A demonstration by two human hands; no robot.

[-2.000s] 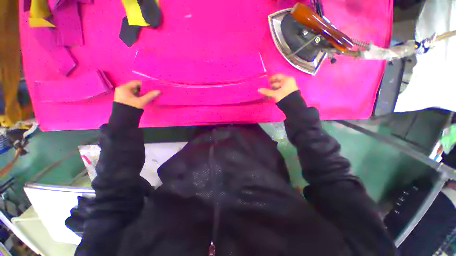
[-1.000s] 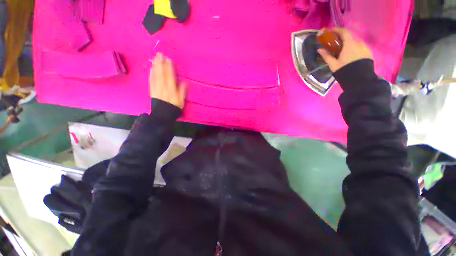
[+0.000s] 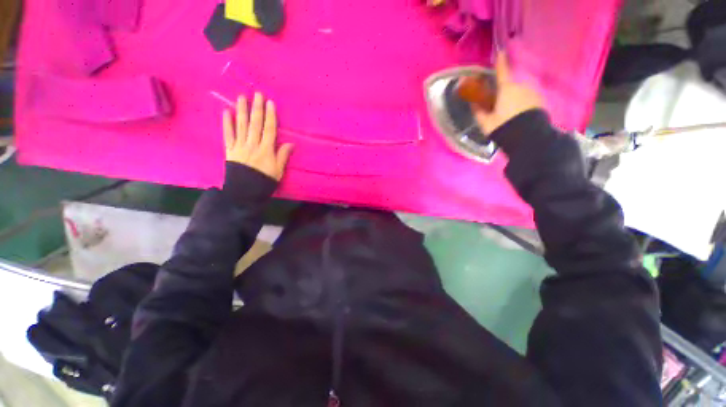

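A pink curved band [image 3: 350, 156], nearly the colour of the cover, lies on the pink table cover [image 3: 478, 195], its upper edge seen as a pale line. My left hand [image 3: 255, 139] lies flat over its left end, fingers spread, palm down. My right hand [image 3: 509, 95] is closed round the orange-brown handle of the steam iron [image 3: 447, 111], just right of the band's right end. The iron is slightly blurred. I cannot tell whether its soleplate touches the cover.
Stacked magenta bands [image 3: 107, 99] lie at the left, with magenta pieces [image 3: 87, 40] above. A yellow piece [image 3: 242, 11] with black pieces [image 3: 225, 30] is at the far edge. Magenta strips [image 3: 475, 20] lie beyond the iron. The hose [image 3: 609, 143] runs off right. Dark garments [image 3: 87, 318] are lower left.
My right hand has gone from the band's right end to the iron's handle, and the iron has turned and moved slightly. My left hand has flattened onto the band's left end.
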